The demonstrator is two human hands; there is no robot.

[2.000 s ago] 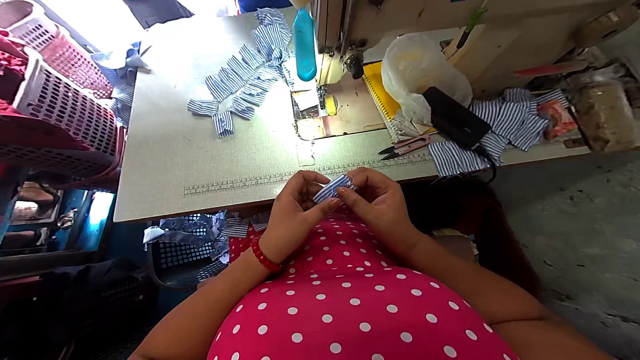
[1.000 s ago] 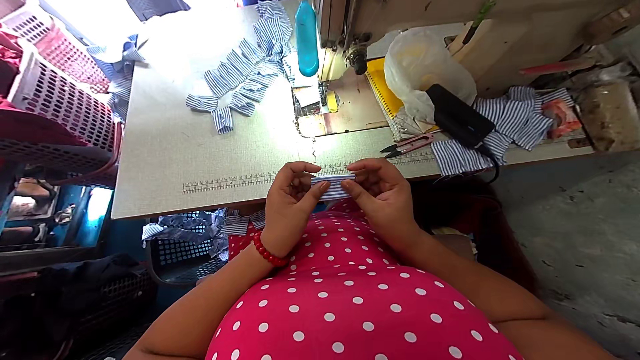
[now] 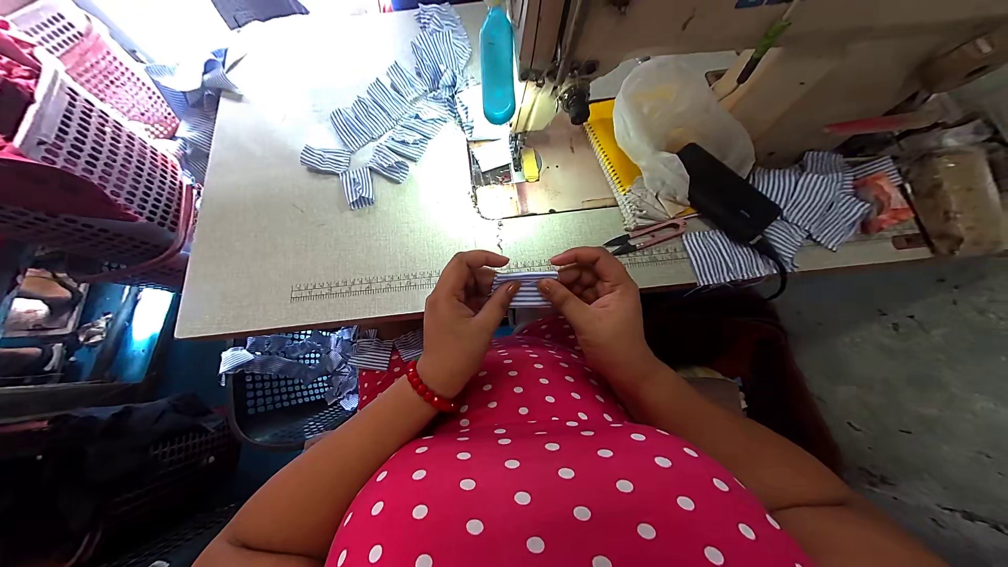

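A small folded piece of blue-and-white striped fabric [image 3: 526, 290] is stretched level between my two hands, just at the table's front edge. My left hand [image 3: 466, 319] pinches its left end between thumb and fingers. The right end is pinched by my right hand [image 3: 600, 311] in the same way. Beyond them stands a sewing machine, its presser foot [image 3: 516, 157] over the metal plate. Joined striped fabric pieces [image 3: 370, 118] lie in a chain on the table left of the needle. A printed ruler scale [image 3: 362, 285] runs along the table edge, partly behind my hands.
Thread snips [image 3: 647, 236], a yellow spiral notebook [image 3: 613, 146], a translucent plastic bag [image 3: 677, 118], a black device with a cord [image 3: 728, 193] and more striped pieces [image 3: 819, 197] lie at right. Plastic baskets [image 3: 102, 134] stand at left; a dark basket [image 3: 283, 405] with fabric sits below the table.
The striped piece was tilted between my fingers two seconds ago and is now held level. My hands have turned with it and stay near the table's front edge.
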